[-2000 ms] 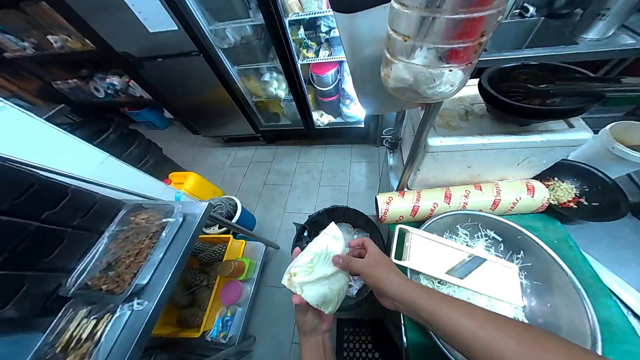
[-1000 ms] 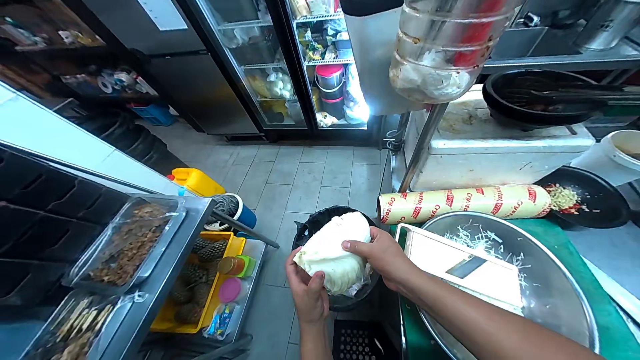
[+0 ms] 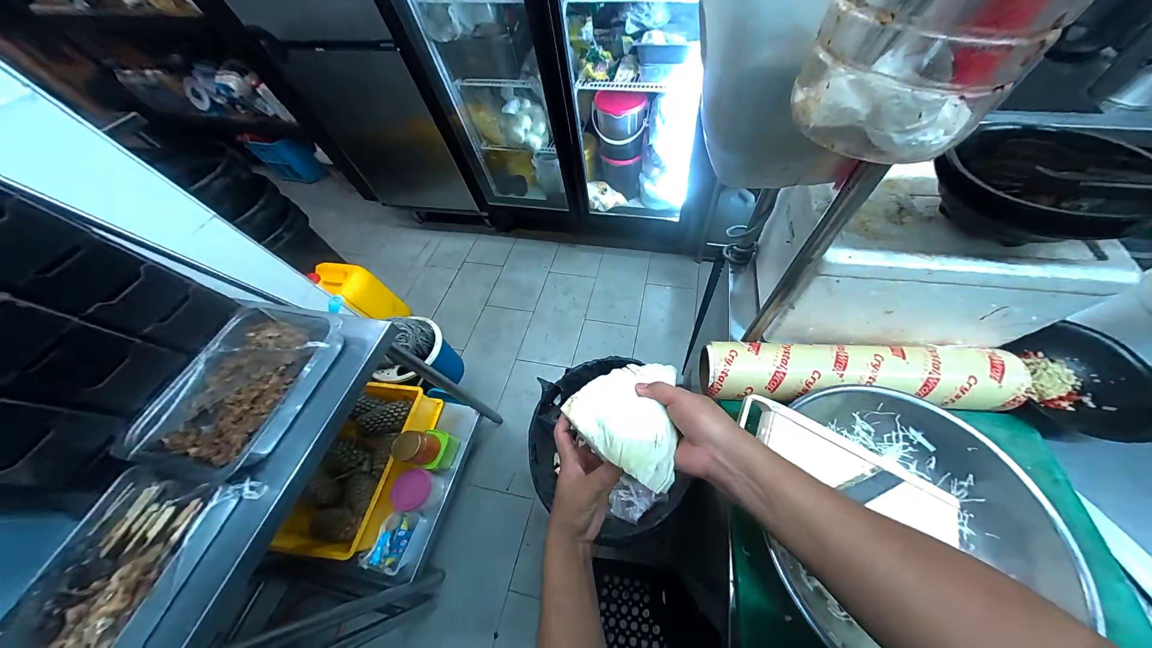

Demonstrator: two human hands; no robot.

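Note:
A pale piece of cabbage [image 3: 625, 423] is held between both hands above a black-lined bin [image 3: 549, 450]. My left hand [image 3: 580, 472] cups its lower left side, while my right hand [image 3: 697, 427] grips its upper right side, thumb on top. Crumpled clear plastic [image 3: 634, 499] lies in the bin beneath. To the right, a white mandoline slicer [image 3: 864, 477] rests across a large steel bowl [image 3: 1026, 504] that holds fine white shreds [image 3: 886, 441]. My right forearm passes over part of the slicer and bowl.
A roll of cling film [image 3: 864, 371] lies behind the bowl, beside a black pan [image 3: 1107, 396] of chopped bits. At left, a metal shelf [image 3: 297, 450] bears food trays. Below it stands a yellow crate [image 3: 423, 409] with pineapples. A slanted metal post [image 3: 814, 252] rises behind the bin.
Both hands have turned the cabbage; its outline and the way the fingers hold it differ from the earlier frames. My left hand was lower beneath it two seconds ago. The slicer and bowl have not moved.

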